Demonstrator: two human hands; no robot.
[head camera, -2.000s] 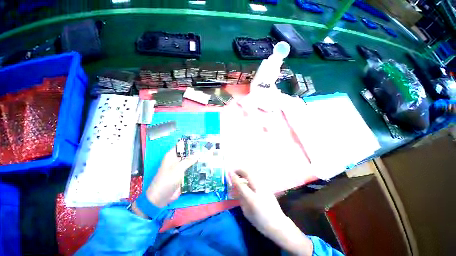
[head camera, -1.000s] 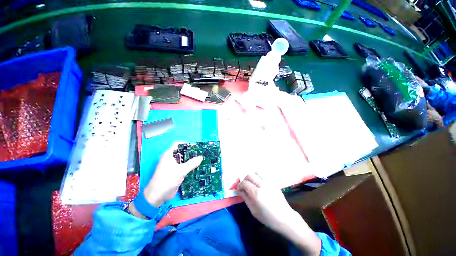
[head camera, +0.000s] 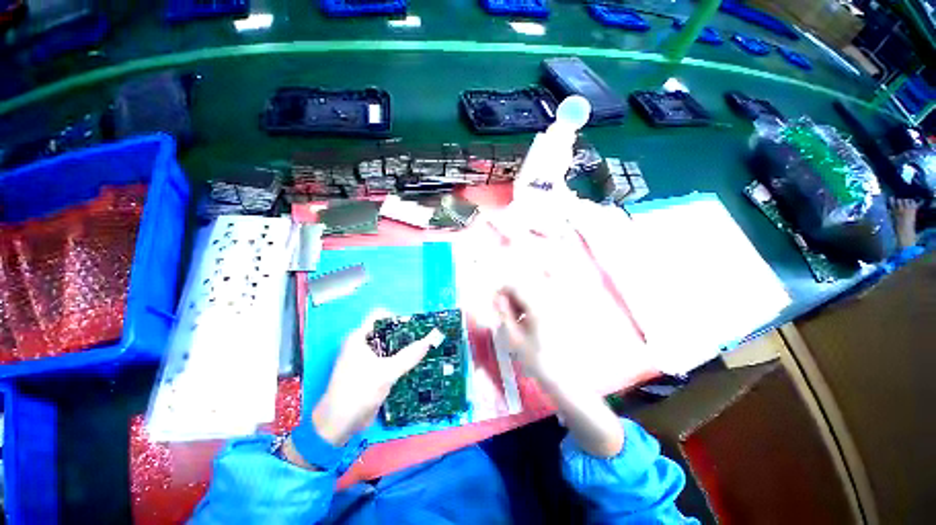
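Observation:
A green circuit board (head camera: 426, 385) lies on the blue work sheet (head camera: 395, 272). My left hand (head camera: 369, 374), with a blue band at the wrist, holds the board at its left side, thumb over its top face. My right hand (head camera: 529, 333) is raised right of the board over the glaring white area, fingers bent together; glare hides whether anything is between the fingertips. A thin grey rectangular plate (head camera: 338, 285) lies on the blue sheet behind the board. The pink mat (head camera: 482, 433) shows beneath.
Blue bin (head camera: 154, 261) with red bags at left; white pad sheet (head camera: 221, 328) beside it. Behind are rows of small modules (head camera: 359, 176), a white bottle (head camera: 547, 154) and black housings (head camera: 328, 111). White papers (head camera: 708, 272) and cardboard (head camera: 872, 390) at right. Another person's hand (head camera: 904, 220) at far right.
My right hand has moved up and away from the board's lower right corner into the glare. My left hand still holds the board, its thumb now further across it.

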